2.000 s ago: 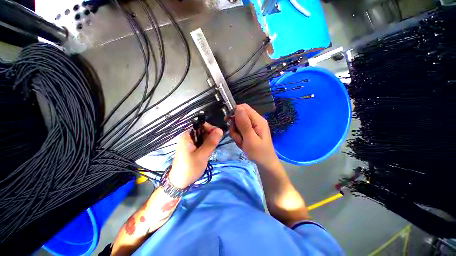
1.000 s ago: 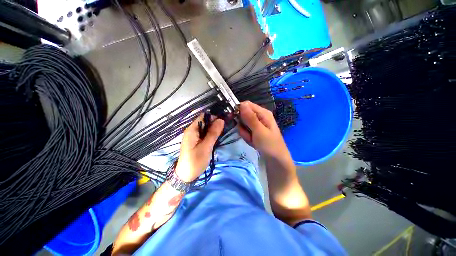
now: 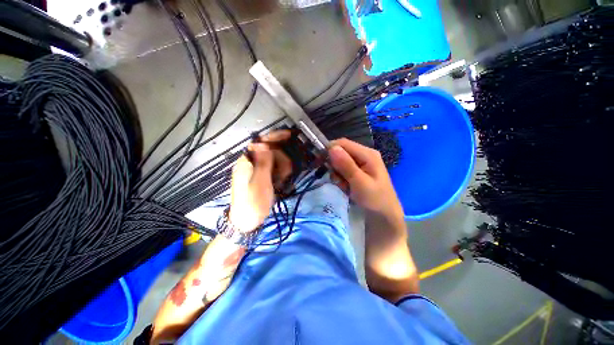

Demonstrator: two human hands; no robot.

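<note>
The loading bar [image 3: 286,101], a flat silver strip, lies slanted over the black cables, its far end towards the table's back. My right hand [image 3: 357,170] grips its near end between thumb and fingers. My left hand [image 3: 259,178] is close beside it, its fingers curled around black cable ends [image 3: 291,151] against the bar's near part. Just which ends it holds is hidden by the fingers. Thin black cables [image 3: 286,219] hang in loops from there over my lap.
A thick black cable bundle [image 3: 74,168] lies at left. More cables cross the grey metal table [image 3: 161,87]. A blue scrap bin [image 3: 434,175] stands at right, below a blue tray [image 3: 404,40]. Dense hanging cables [image 3: 545,162] fill the far right. A second blue tub [image 3: 104,317] shows lower left.
The bar has moved slightly down and right and tilts flatter. My left hand has moved up against the bar's near part, and its fingers have spread around the cable ends. Cable loops now show more over the lap.
</note>
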